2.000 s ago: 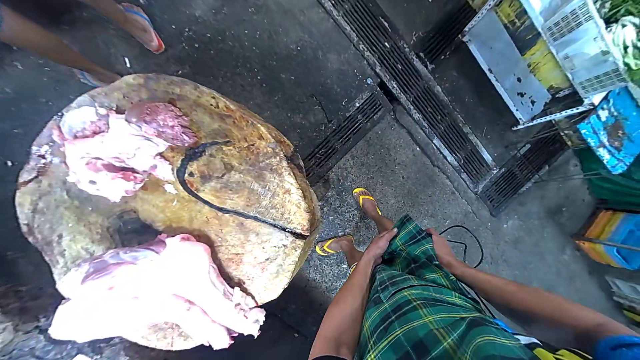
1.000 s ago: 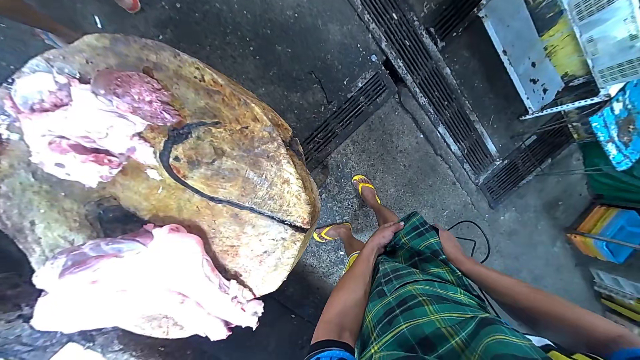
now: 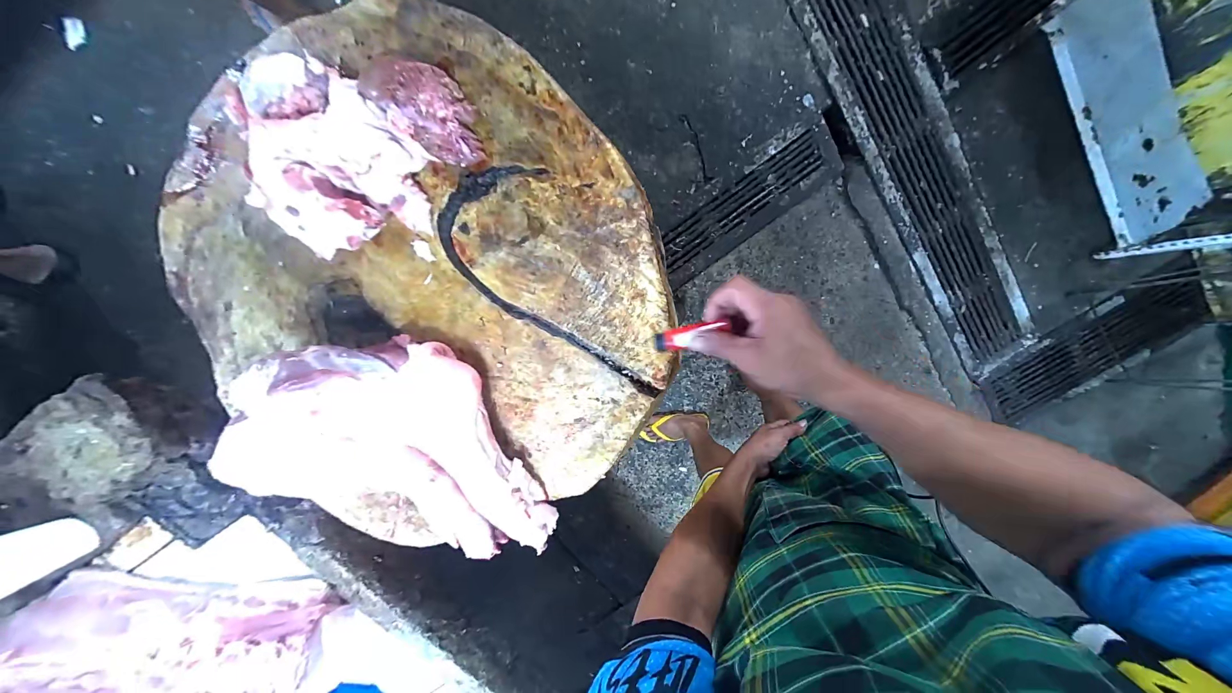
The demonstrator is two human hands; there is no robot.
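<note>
My right hand (image 3: 770, 337) is raised beside the right edge of a round wooden chopping block (image 3: 568, 260). It grips a small red and white object with a dark tip (image 3: 695, 336), too blurred to name. My left hand (image 3: 768, 445) rests at the front of my green plaid shorts (image 3: 847, 539); its fingers are bent at the cloth, and whether they grip it is unclear. Two lots of raw meat lie on the block: a fatty piece with a darker red part (image 3: 332, 183) at the upper left, and a large pale cut (image 3: 385, 443) at the lower left.
A dark curved crack (image 3: 520, 313) runs across the block to its edge. More raw meat (image 3: 154, 626) lies on a white tiled surface at the lower left. Metal drain grates (image 3: 914, 164) cross the wet concrete floor. A white metal panel (image 3: 1126, 115) stands at the upper right.
My right hand has left the shorts and come up to the block's edge, now with the red and white object in it. My left hand remains at the shorts. The view has shifted left.
</note>
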